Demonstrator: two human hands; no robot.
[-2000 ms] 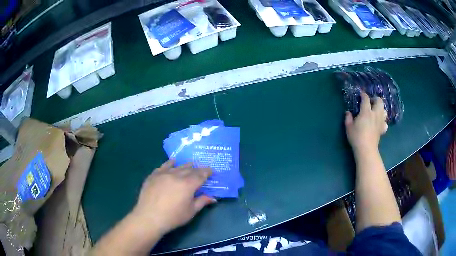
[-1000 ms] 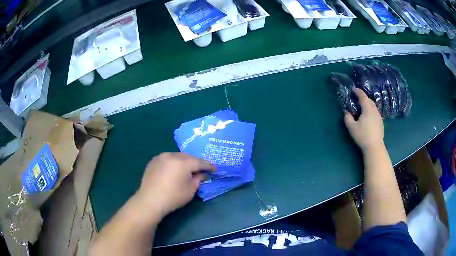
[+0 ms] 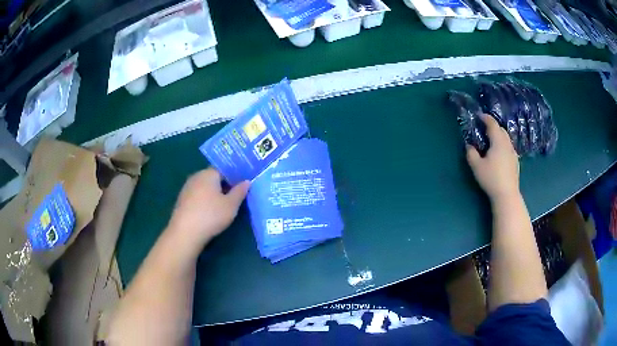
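My left hand [image 3: 206, 203] holds one blue instruction card [image 3: 260, 135] by its lower left corner, tilted, with its QR square showing. The card is above and left of the loose stack of blue cards [image 3: 296, 196] on the green bench. My right hand [image 3: 494, 155] grips one bagged black accessory [image 3: 468, 120] at the left end of the row of bagged accessories [image 3: 517, 111]. The gripped piece stands slightly apart from the row at its top. My right fingertips are partly hidden behind the bag.
White blister trays [image 3: 166, 47] lie on the green conveyor beyond the pale edge rail [image 3: 379, 83]. The two left trays show no card; others hold blue cards. A torn cardboard box [image 3: 74, 169] is at left, an open supply carton [image 3: 575, 236] at lower right.
My left hand has lifted a card off the stack and moved left. My right hand has pulled one accessory apart from the row and stays there. The trays have shifted right in view.
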